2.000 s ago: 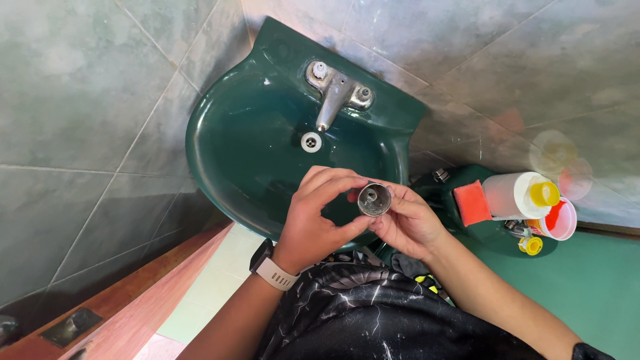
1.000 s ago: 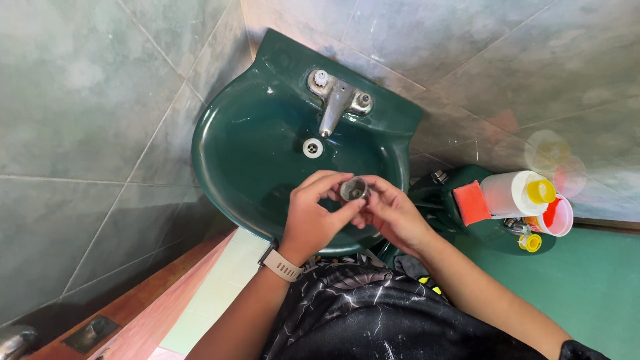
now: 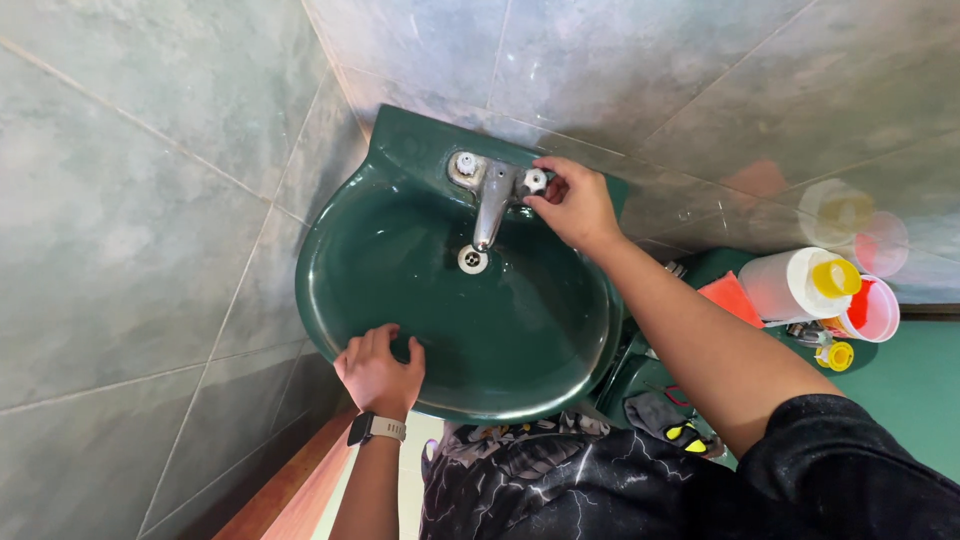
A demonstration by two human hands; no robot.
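Observation:
My right hand (image 3: 574, 199) has its thumb and fingers around the right faucet handle (image 3: 535, 181), a small metal knob with a white top. Over the front left rim of the green washbasin (image 3: 375, 300), my left hand (image 3: 382, 371) rests with curled fingers apart, holding nothing visible. The chrome faucet spout (image 3: 492, 210) points down toward the white-ringed drain (image 3: 472, 259). At the faucet's left side is another white-topped handle stem (image 3: 466, 164). The small round metal part seen earlier is not visible as a separate piece.
To the right, a white bottle with a yellow cap (image 3: 799, 285), a red sponge (image 3: 731, 298), a pink-rimmed cup (image 3: 877, 309) and a roll of tape (image 3: 836, 356) stand on a green surface. A grey glove (image 3: 656, 414) lies below them. Tiled walls (image 3: 187, 187) meet behind the basin.
My hands, earlier together around a small round metal part over the basin, have parted. The right one has moved up to the right faucet handle, the left one to the basin's front left rim.

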